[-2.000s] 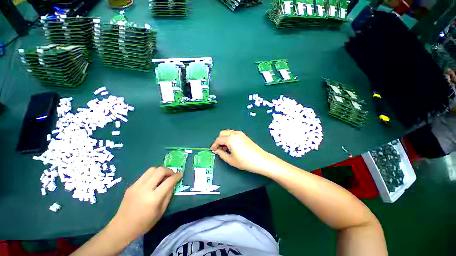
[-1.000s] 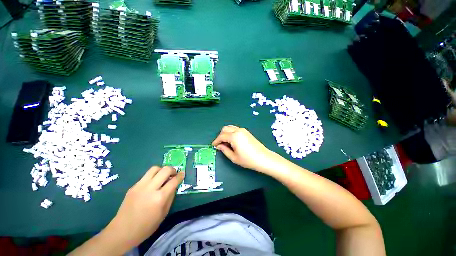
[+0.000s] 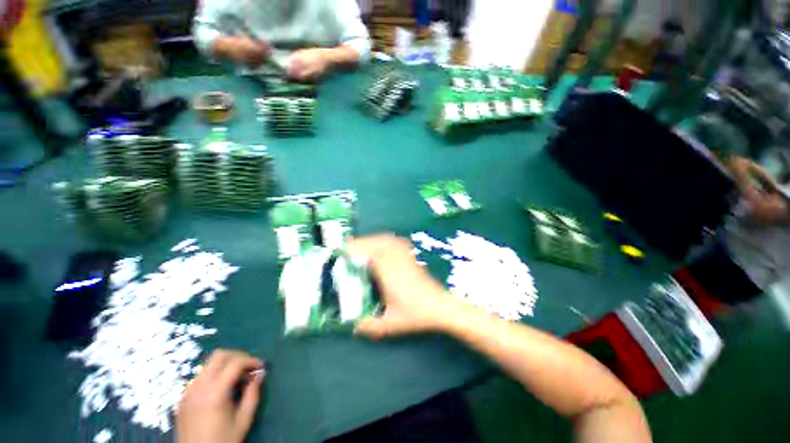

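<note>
My right hand (image 3: 398,285) grips the right side of a green circuit board panel (image 3: 317,322) with two white areas. The panel is blurred and overlaps the front of a board stack (image 3: 312,210) in the view. My left hand (image 3: 223,394) is low at the left, beside a large heap of small white parts (image 3: 152,333). Its thumb and fingertips are close together with a white speck at them. I cannot tell if that is a held part. A smaller white heap (image 3: 492,275) lies right of my right hand.
Several board stacks (image 3: 227,177) stand at the back left and back right. A black rack (image 3: 641,169) and a yellow and black cutter (image 3: 630,251) are at the right. A flat black object (image 3: 80,296) lies far left. A white tray (image 3: 697,376) is beyond the bench edge. Another person's hands (image 3: 307,62) are opposite.
The view has tilted up, bringing in the person opposite. My right hand has taken hold of the panel, now away from the bench's front edge. My left hand has let go and moved left.
</note>
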